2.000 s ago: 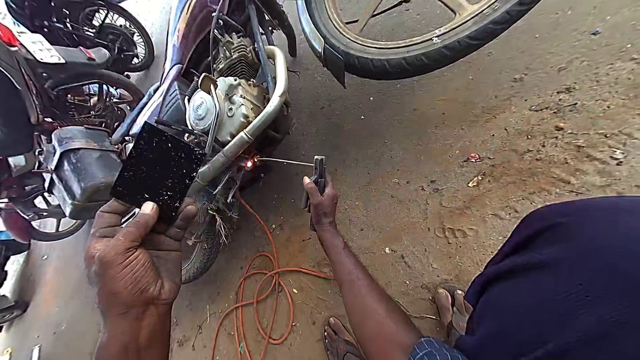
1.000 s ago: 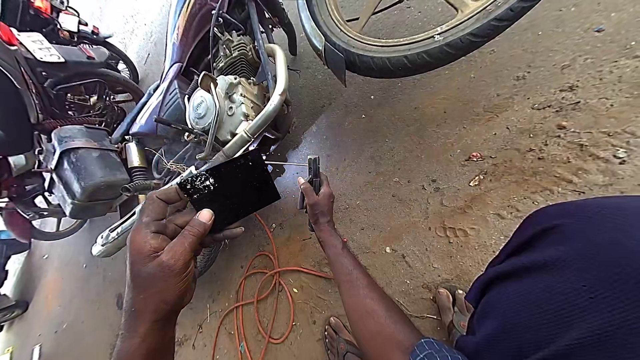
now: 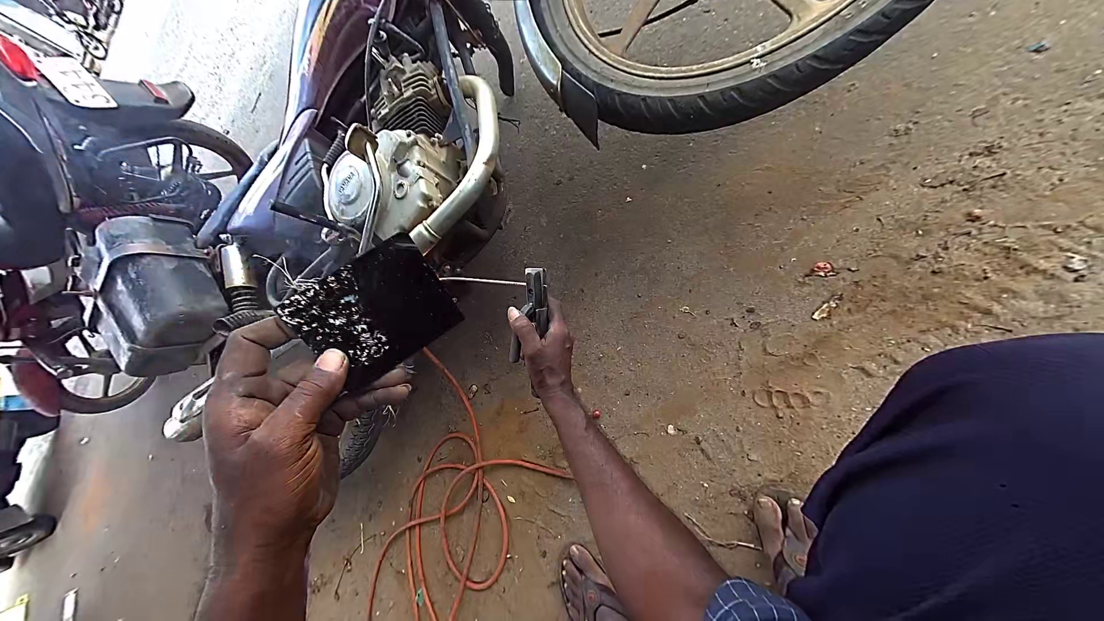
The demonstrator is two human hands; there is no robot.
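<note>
My left hand [image 3: 280,423] grips a dark rectangular welding glass [image 3: 401,302], speckled with pale marks on its left part, between thumb and fingers. The glass is held in front of the lower frame of a Yamaha motorcycle [image 3: 423,172]. Off to the right, my right hand [image 3: 543,345] is closed around a welding electrode holder [image 3: 536,302]. A thin welding rod [image 3: 483,280] runs left from the holder's jaws toward the underside of the engine; its tip is hidden behind the glass. The silver exhaust pipe [image 3: 479,164] curves above the glass.
An orange cable [image 3: 479,466] lies in loops on the dirt ground below my hands. A spoked front wheel [image 3: 733,95] is at the top. Other motorcycles, one with a black side box [image 3: 151,289], stand at the left. Sandalled feet [image 3: 591,586] are at the bottom.
My left hand has moved right and turned the glass, which now covers the rod's tip. The bright glow at the tip two seconds ago is out of sight. My right hand has barely moved.
</note>
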